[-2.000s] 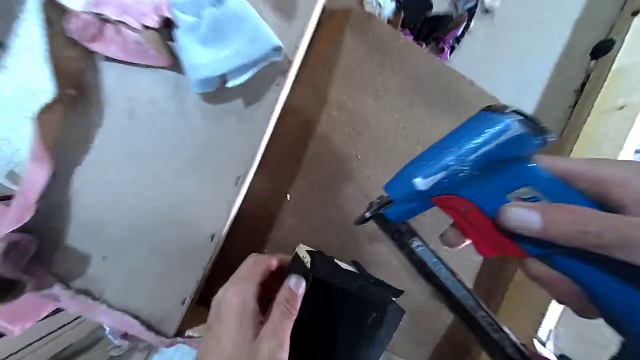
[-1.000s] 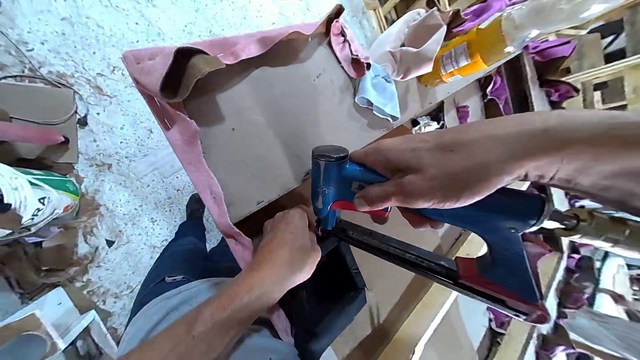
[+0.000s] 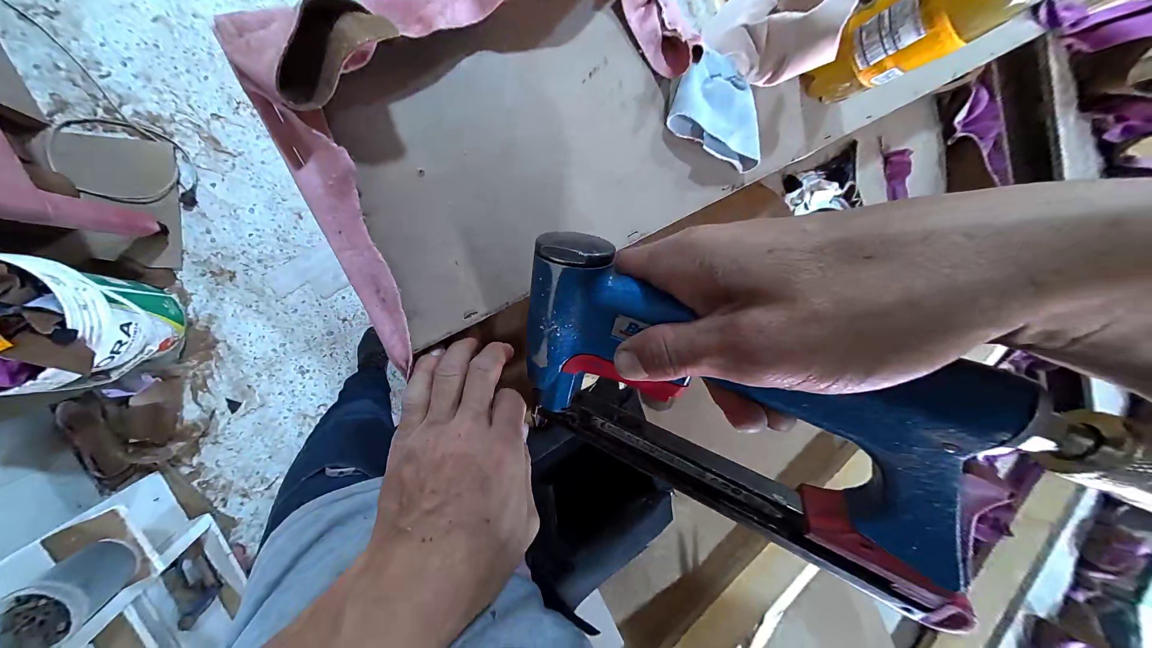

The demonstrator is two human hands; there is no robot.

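Note:
My right hand [image 3: 747, 315] grips a blue pneumatic staple gun [image 3: 567, 306], thumb over the handle and fingers around it near the red trigger. The gun's nose points down at the edge of a black box-like part [image 3: 603, 504], and its black magazine [image 3: 684, 468] runs to the lower right. My left hand [image 3: 463, 450] presses beside the nose, its fingertips at the lower edge of a large grey-brown board [image 3: 504, 171]. Whether it pinches the black part is hidden. Pink fabric [image 3: 346, 207] edges the board's left side and top.
An orange-yellow bottle [image 3: 900, 45] lies at the board's upper right, near a light blue fabric scrap [image 3: 715, 108]. A white bucket [image 3: 117, 333] of scraps stands at left, above a white compartmented frame [image 3: 135, 558]. An air fitting [image 3: 1080, 441] joins the gun's handle. Purple scraps fill the right side.
The staple gun has come from right of the black part to its edge, beside my left hand. My left hand now lies flatter, back upward. The view has shifted widely.

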